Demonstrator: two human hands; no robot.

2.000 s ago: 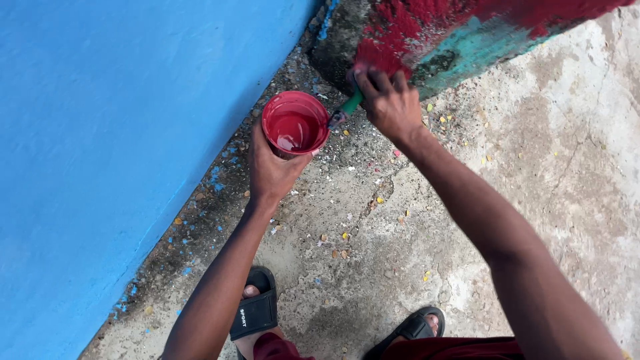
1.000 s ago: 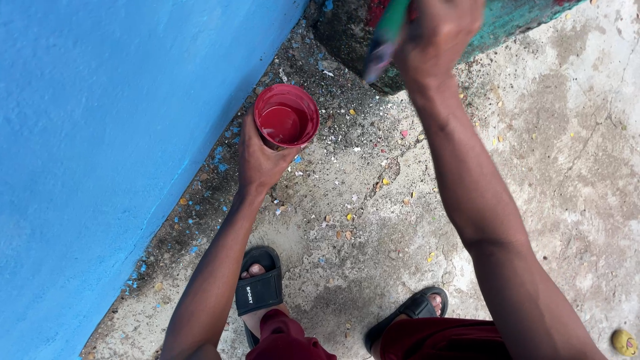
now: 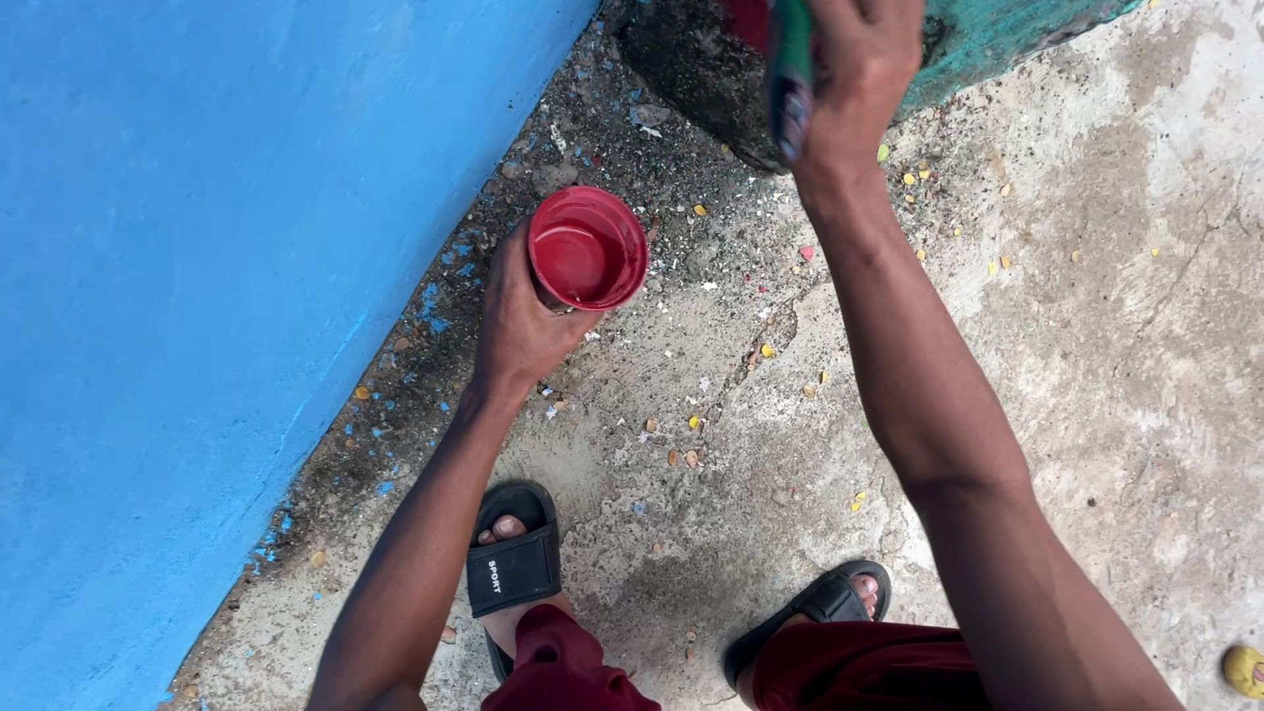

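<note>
My left hand (image 3: 528, 321) is wrapped around a cup of red paint (image 3: 585, 249), its open mouth facing up, near the foot of the blue wall. Red paint coats the cup's rim and inner wall. At the top edge my right hand (image 3: 864, 69) grips a brush with a green handle (image 3: 790, 49); the handle's dark end points down toward my wrist. The brush's bristles are out of view. Behind this hand is a block painted turquoise (image 3: 997, 44), with dark bare patches and some red paint.
The blue wall (image 3: 217, 217) runs diagonally along the left. Cracked concrete ground (image 3: 1106, 326) bears paint flecks and small yellow leaves. My feet in black slides (image 3: 515, 568) stand at the bottom. A yellowish round object (image 3: 1244, 671) lies at the lower right.
Two seconds ago the brush was beside the cup's rim; my right hand has since moved up and away from it, over the block. The cup stays in my left hand.
</note>
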